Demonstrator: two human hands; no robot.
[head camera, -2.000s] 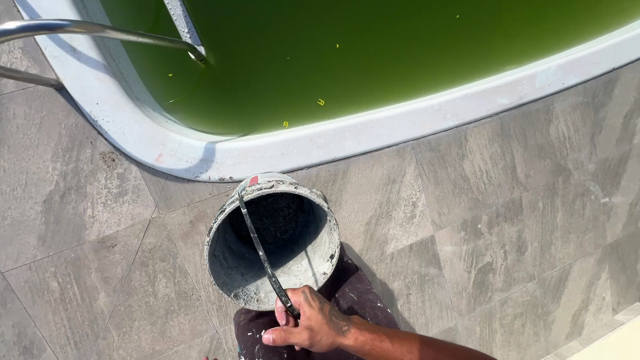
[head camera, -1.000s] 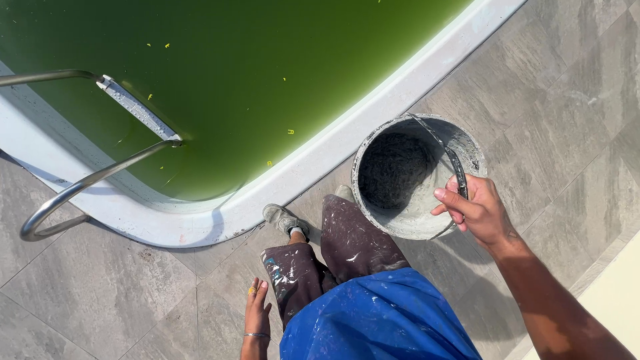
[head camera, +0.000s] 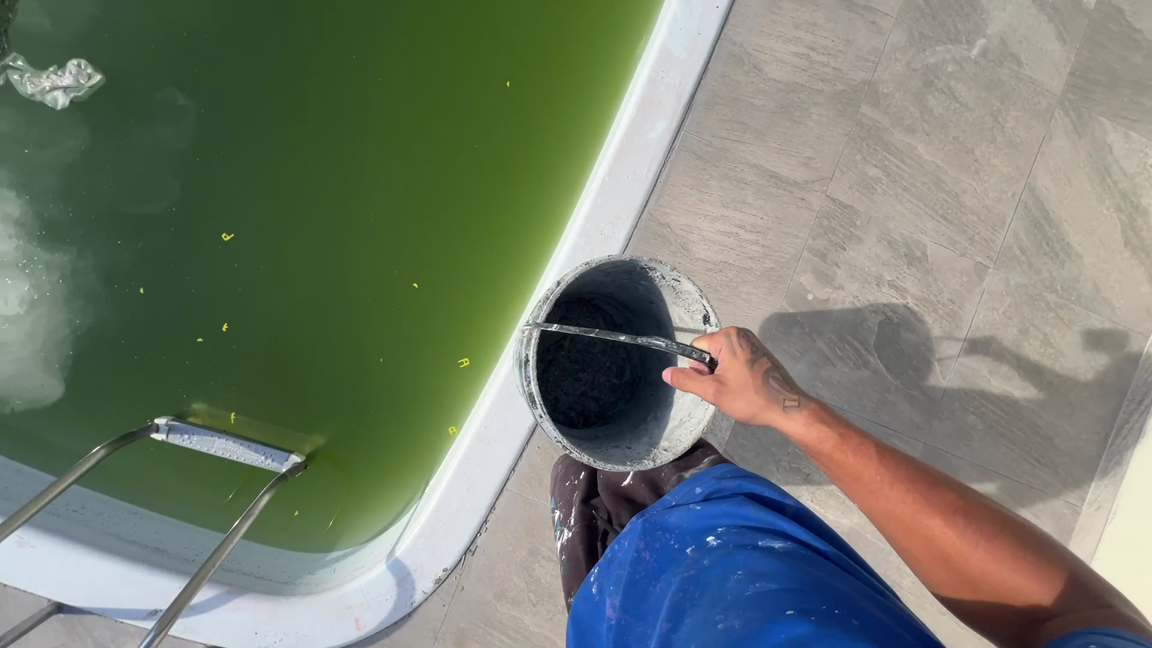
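My right hand (head camera: 740, 373) is closed around the black grip of the handle (head camera: 621, 337) of a round grey bucket (head camera: 688, 414). The handle crosses over the bucket's mouth. Dried grey residue coats the rim and walls, and the bottom inside looks dark and rough. The bucket is in front of my legs, overlapping the white pool edge in the view. My left hand is out of view.
Green water (head camera: 360, 225) with small yellow bits fills the pool at left, inside a white coping (head camera: 621, 198). A metal ladder (head camera: 211, 567) stands at lower left. Clear crumpled plastic (head camera: 56, 83) floats at upper left. Grey paving tiles (head camera: 900, 180) lie at right, with shadows on them.
The view has turned a lot. My left hand, visible beside my leg one second ago, has left the view. My right hand has kept hold of the bucket's handle.
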